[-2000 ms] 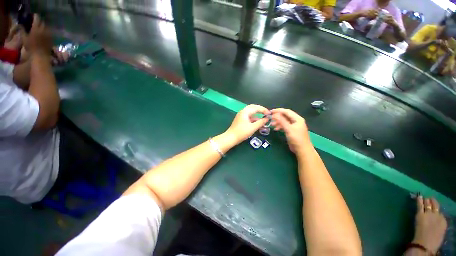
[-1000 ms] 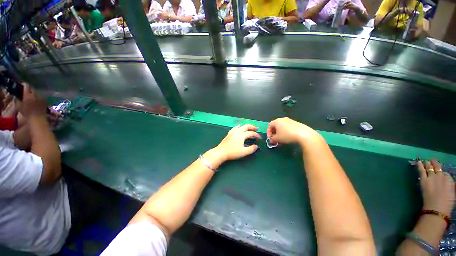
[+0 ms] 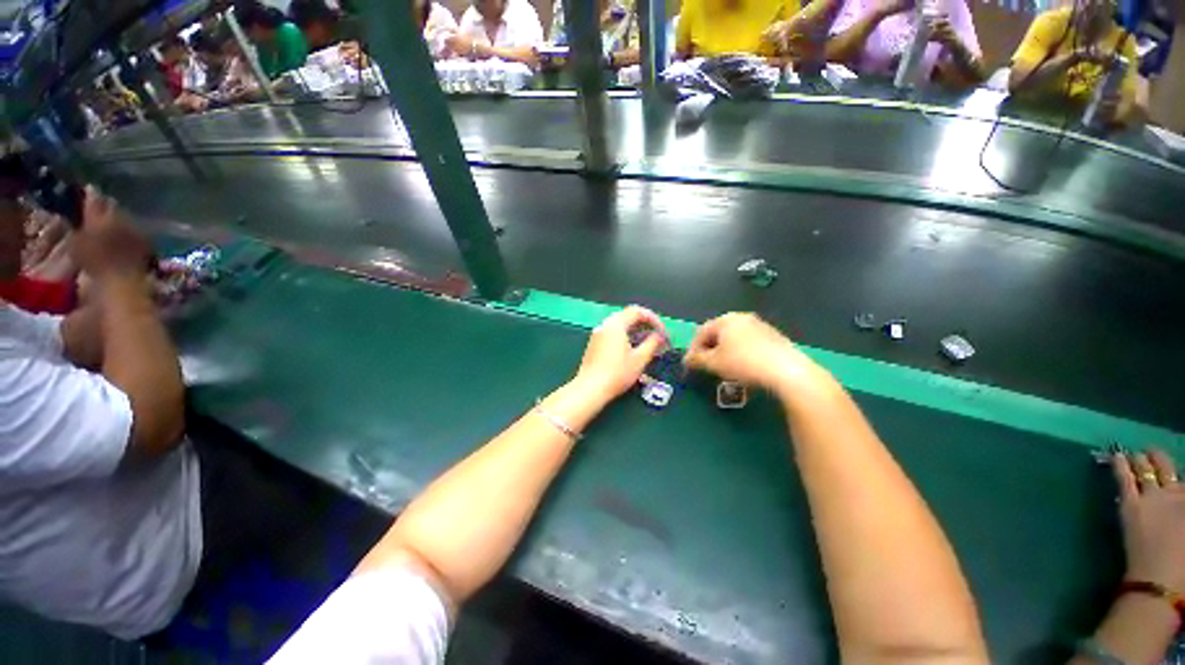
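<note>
My left hand (image 3: pixel 628 348) is over the bench near the green edge strip, thumb and fingers curled together around something dark and small, mostly hidden. My right hand (image 3: pixel 738 348) is just to its right, fingertips bent down towards the left hand; whether they hold a small piece is too blurred to tell. A small white-faced housing piece with a dark centre (image 3: pixel 656 392) lies on the bench just below my left hand. A rounded-square frame (image 3: pixel 732 395) with a shiny rim lies on the bench below my right hand.
Beyond the bright green edge strip (image 3: pixel 897 390) the dark belt (image 3: pixel 624 240) carries scattered units, one silvery (image 3: pixel 956 347). A green post (image 3: pixel 448 169) stands at the strip. A neighbour's arm (image 3: pixel 130 331) is at left, another's hand (image 3: pixel 1150 513) at right. People sit across the belt.
My right hand has let go of the ring-like frame it held a second ago. Two pieces now show on the bench below my hands. My left hand's fingers have closed together.
</note>
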